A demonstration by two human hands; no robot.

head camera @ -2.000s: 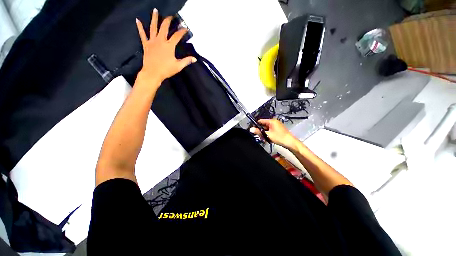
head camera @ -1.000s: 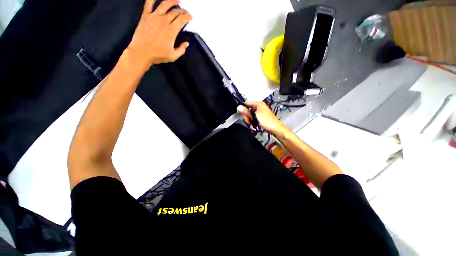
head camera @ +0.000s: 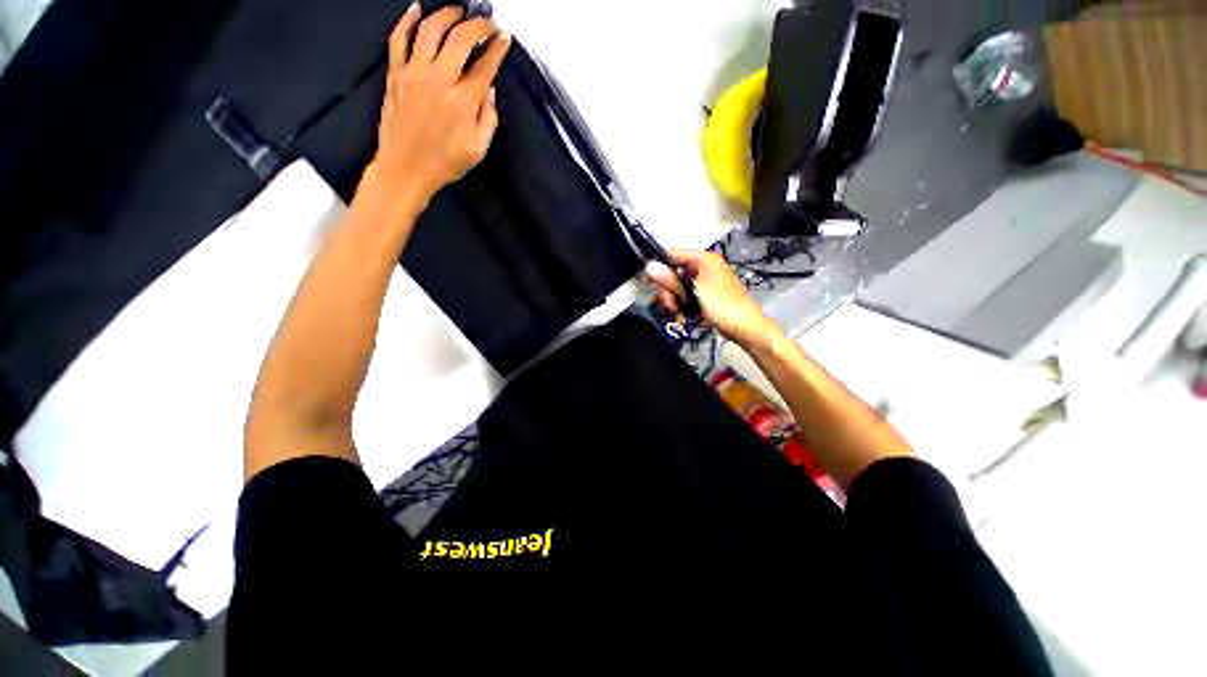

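Note:
A dark garment (head camera: pixel 146 159) spreads over the upper left, with a narrow dark panel (head camera: pixel 516 251) reaching toward me. My left hand (head camera: pixel 444 106) lies on the upper part of this panel, fingers slightly bent and pressing the cloth. My right hand (head camera: pixel 712 294) holds the black handles of long silver shears (head camera: pixel 616 199). The blades lie along the panel's right edge and point up toward my left hand. A short dark strap with a pale outline (head camera: pixel 241 136) sits on the garment left of my left hand.
A white tabletop (head camera: pixel 649 93) shows around the cloth. A black boxy object (head camera: pixel 807 119) with a yellow disc (head camera: pixel 736 139) stands at the table corner. Dark trimmings lie on the grey floor (head camera: pixel 927 172). Grey boards (head camera: pixel 1006 284), a red item (head camera: pixel 781 430) and a cardboard piece (head camera: pixel 1125 99) lie at right.
Over two seconds my right hand and shears have moved slightly up. My left hand moved up, its spread fingers drew together, then it shifted slightly right. The view has shifted a little.

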